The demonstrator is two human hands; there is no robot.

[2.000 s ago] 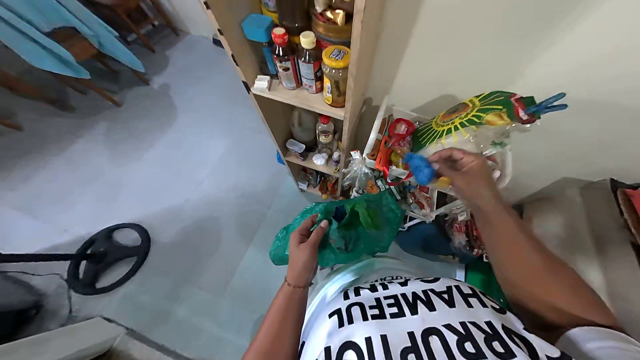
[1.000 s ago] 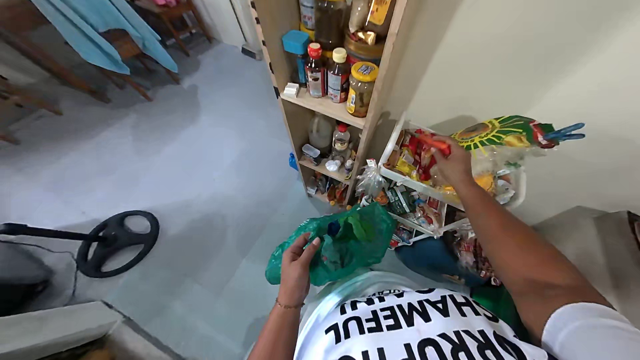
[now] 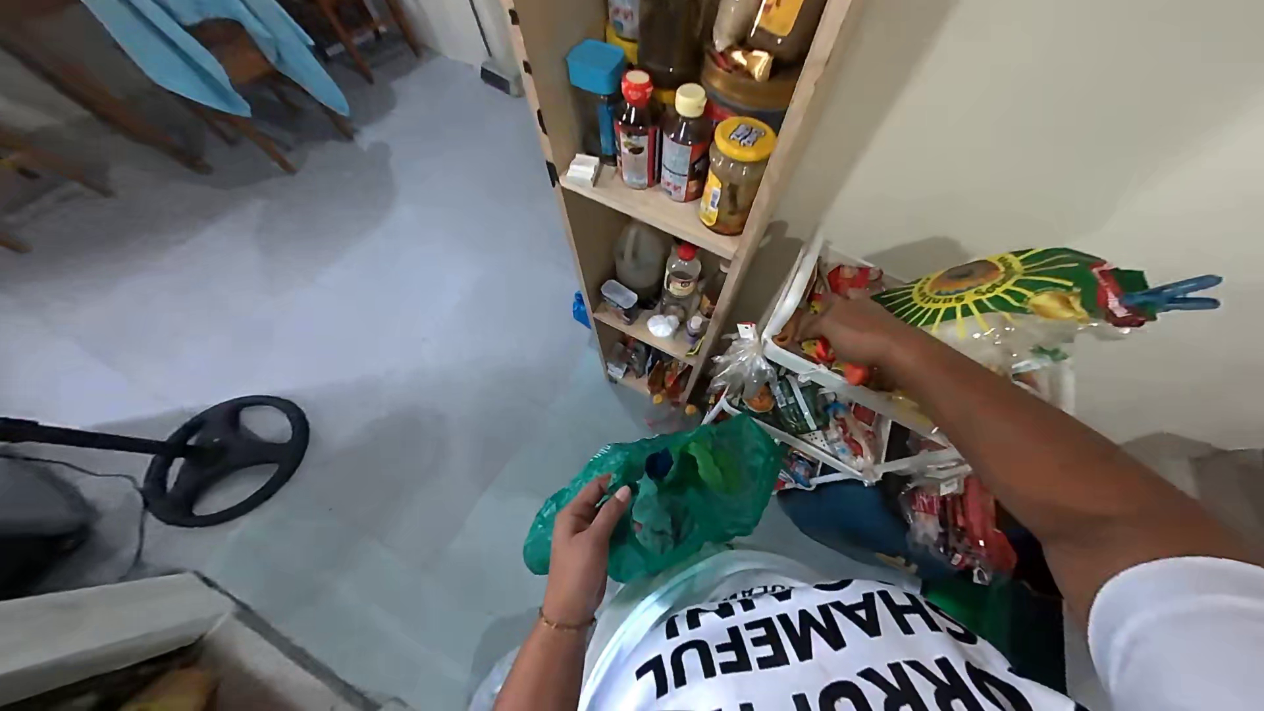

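Observation:
My left hand (image 3: 591,528) grips the edge of a green plastic bag (image 3: 726,494), which hangs open with something dark blue and light green inside. My right hand (image 3: 839,331) reaches into the top white plastic basket (image 3: 834,380) by the wall, among red and yellow packets (image 3: 854,279); its fingertips are partly hidden, so whether it holds anything cannot be told. A green sunflower-print package (image 3: 997,286) with a blue clothespin (image 3: 1175,294) lies across the basket's back. Lower basket tiers hold more packets (image 3: 854,434).
A wooden shelf (image 3: 657,207) beside the baskets holds a yellow-lidded jar (image 3: 736,178), sauce bottles (image 3: 684,148) and a blue-lidded container (image 3: 596,84). A round black stand base (image 3: 225,461) stands on the floor at left. A table with a blue cloth (image 3: 212,44) is at the upper left.
My right hand was above the basket with a blue item, then with a red one; it is now down among the packets. My left hand has stayed on the green bag.

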